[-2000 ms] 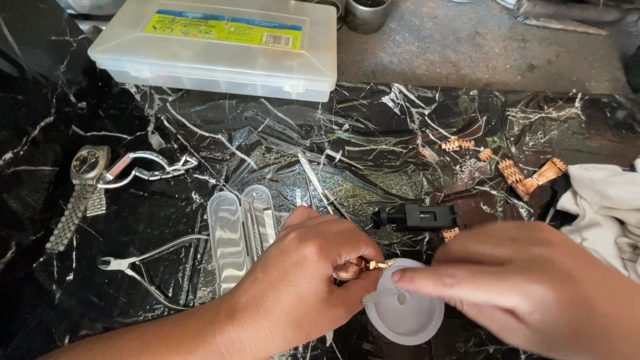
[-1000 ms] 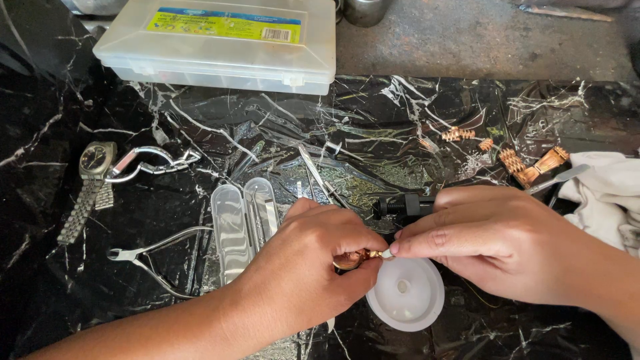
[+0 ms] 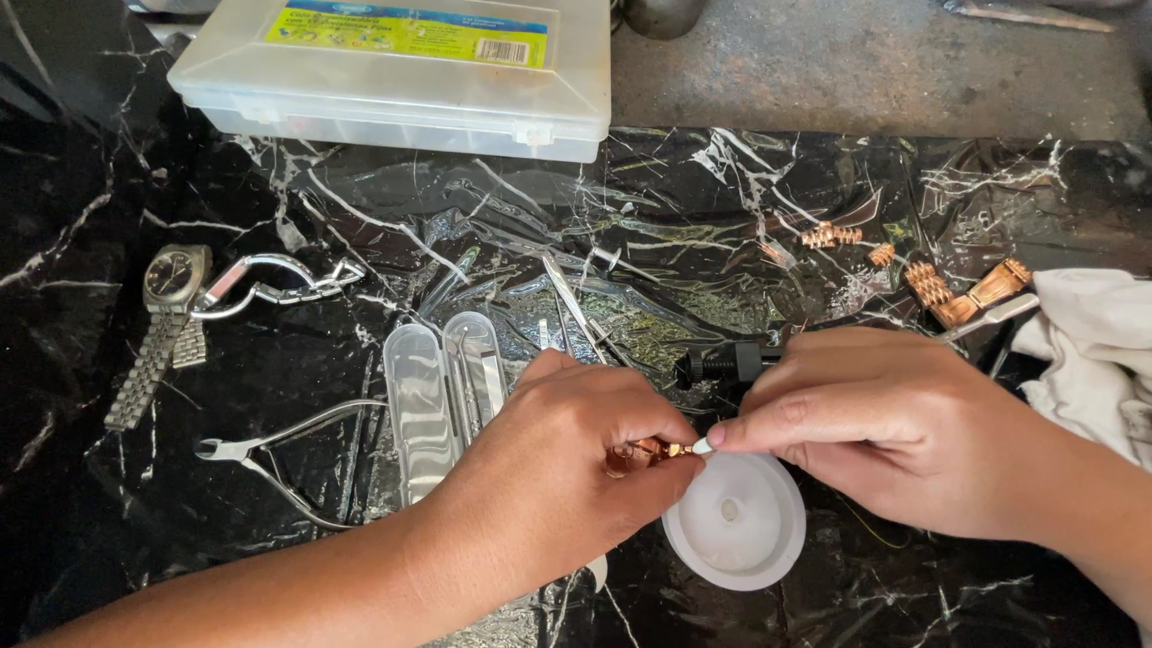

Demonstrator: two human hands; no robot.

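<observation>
My left hand [image 3: 585, 441] grips a gold-coloured metal piece [image 3: 641, 452], perhaps part of a watch or bracelet, between thumb and forefinger. My right hand [image 3: 864, 423] pinches a small pale item [image 3: 703, 445] against the end of that piece. Just below the fingertips lies a round white plastic dish [image 3: 740, 549] with a small spot at its middle. Behind the right hand a black plastic tool [image 3: 720, 364] with a threaded screw is partly hidden. Left of my left hand sits an open clear case [image 3: 418, 405] of slim metal tools.
A lidded plastic organizer box [image 3: 387, 117] stands at the back. To the left lie a steel wristwatch [image 3: 176, 274], a metal band [image 3: 270, 288] and nippers [image 3: 261, 445]. Tweezers [image 3: 571, 301] lie mid-table. Gold-coloured band links [image 3: 931, 288] and a white cloth [image 3: 1098, 351] are at right.
My right hand has moved left from over the white dish to the gold-coloured piece, uncovering the dish. The pale item now shows at its fingertips. My left hand has kept its hold.
</observation>
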